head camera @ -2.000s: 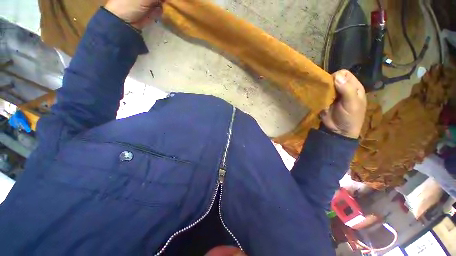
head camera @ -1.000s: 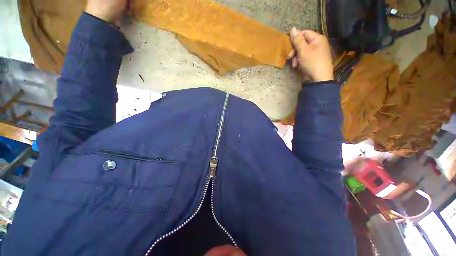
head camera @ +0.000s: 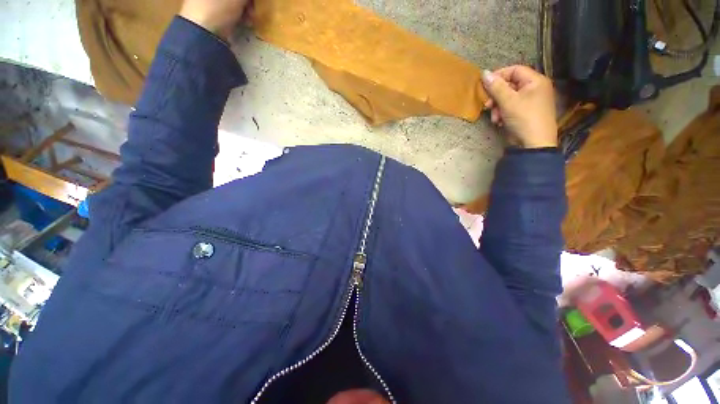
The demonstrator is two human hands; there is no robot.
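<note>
A long tan-orange leather strip [head camera: 371, 47] lies across the speckled grey cloth-like table cover, its far left part cut off by the top edge. A pointed, darker brown flap [head camera: 347, 87] shows beneath its near side. My right hand [head camera: 527, 104] pinches the strip's right end between thumb and fingers. My left hand [head camera: 217, 14] is at the strip's left part, at the top edge; its fingers are partly cut off, and it seems to hold the strip there.
A dark iron [head camera: 604, 51] with a hose stands at the upper right. A crumpled brown leather pile [head camera: 655, 205] lies at the right. Smooth brown cut pieces [head camera: 126, 47] lie at the left. A red-pink plastic item [head camera: 604, 312] is below right, and a wooden frame [head camera: 47, 177] is at left.
The strip, held high and slanted with its right end gathered in my right hand, now lies flatter on the table. My right hand has moved up and inward, and the pointed flap has come into view.
</note>
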